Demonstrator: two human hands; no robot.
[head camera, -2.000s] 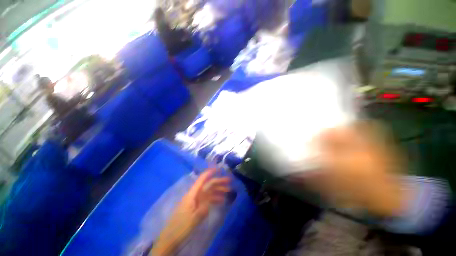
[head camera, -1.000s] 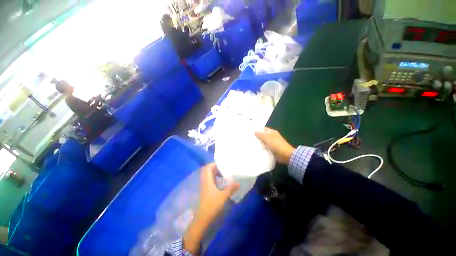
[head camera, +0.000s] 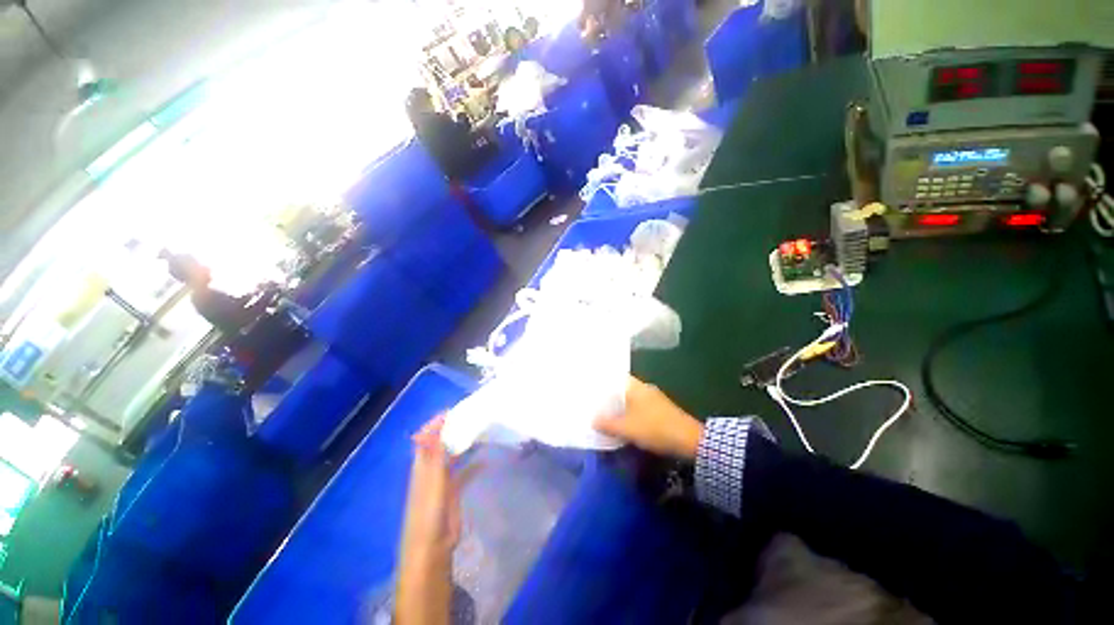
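A white, overexposed piece (head camera: 550, 391) that looks like a thin plastic bag is stretched between my two hands above the near blue crate (head camera: 342, 519). My right hand (head camera: 654, 421) grips its right lower edge. My left hand (head camera: 428, 513) is at its left end with the fingertips on the edge; the hand is slightly blurred. Whether anything is inside the white piece cannot be told. A translucent liner (head camera: 501, 519) lies inside the near crate.
Beyond are blue crates filled with white corded units (head camera: 654, 153). On the green bench (head camera: 757, 159) at right are a circuit board fixture (head camera: 800, 260), a white USB cable (head camera: 843, 393), a black lead (head camera: 965, 415), a DC load (head camera: 965, 171) and a power meter (head camera: 983, 86).
The white piece, bunched between my hands a second ago, is now spread wider. My left hand has moved left, away from my right hand. The view has shifted slightly.
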